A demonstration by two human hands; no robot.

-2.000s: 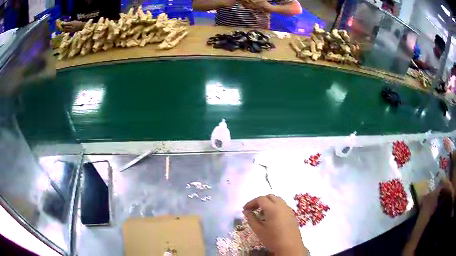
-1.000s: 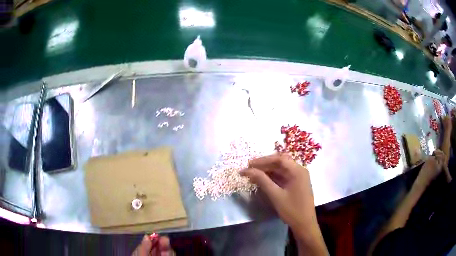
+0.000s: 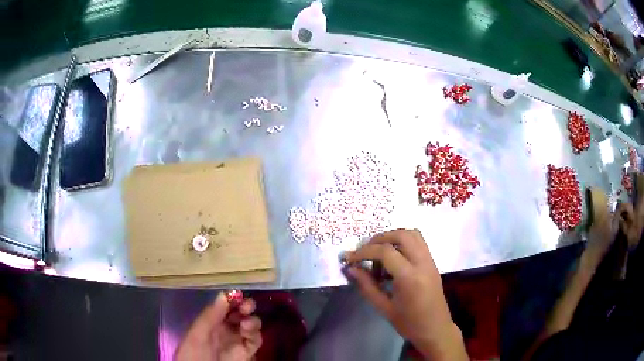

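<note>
My left hand [image 3: 220, 331] is at the bottom, below the cardboard pad [image 3: 162, 211], palm up, and pinches a red-and-white piece [image 3: 234, 297] between thumb and finger. My right hand [image 3: 406, 285] is just below the heap of small white parts [image 3: 353, 204]. Its thumb and forefinger are pinched together on a tiny pale part [image 3: 344, 259], blurred; the inside of the hand is partly hidden. A white round glue cap [image 3: 200, 242] stands on the cardboard with brown stains round it. A heap of red-and-white pieces [image 3: 446, 176] lies right of the white heap.
A phone [image 3: 86, 134] lies left. A grey blade [image 3: 159, 63], a pale stick [image 3: 210, 72], several separate white bits [image 3: 265, 106] and dark tweezers [image 3: 383, 102] lie beyond. White bottles [image 3: 311, 27] stand by the green belt [image 3: 395, 25]. More red heaps [image 3: 565, 197] and another person's arms [image 3: 579, 282] are right.
The view has tilted down. My right hand has left the white heap towards the near table edge. My left hand has come further into view with the red-and-white piece.
</note>
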